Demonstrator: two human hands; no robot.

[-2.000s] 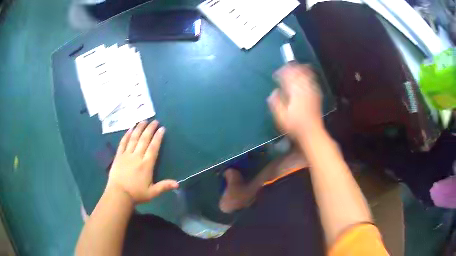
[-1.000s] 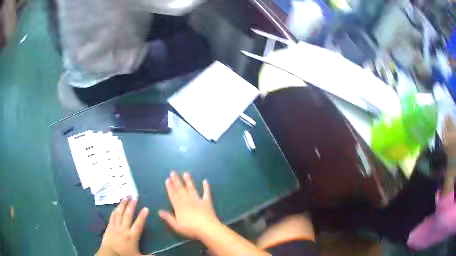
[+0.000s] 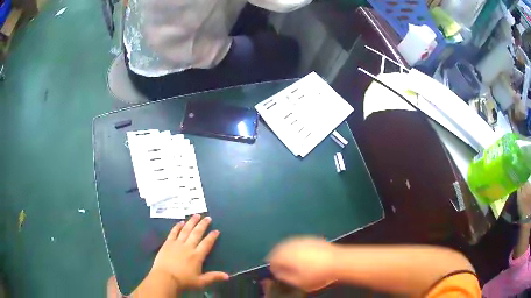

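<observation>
My left hand (image 3: 185, 256) lies flat on the dark-green table (image 3: 256, 204), fingers spread, fingertips at the lower end of the fanned label strips (image 3: 166, 174). It holds nothing. My right hand (image 3: 303, 263) is blurred over the table's near edge; its fingers look curled, and whether it holds something cannot be told. The wider label sheets (image 3: 305, 114) lie at the table's far right. A dark, glossy smartphone (image 3: 220, 121) lies between the two paper groups. Two small white-and-dark pieces (image 3: 339, 162) lie beside the label sheets.
A small dark piece (image 3: 123, 124) lies near the table's far left corner. A seated person (image 3: 177, 38) is beyond the table. On the brown bench (image 3: 402, 180) at right are a green bottle (image 3: 499, 169), long white sheets (image 3: 448, 107) and a blue basket (image 3: 407, 17). Another person's pink sleeve (image 3: 512, 273) shows at lower right.
My right hand has moved from flat on the table to the right and nearer, over the near edge. My left hand still touches the label strips' end. The view has shifted.
</observation>
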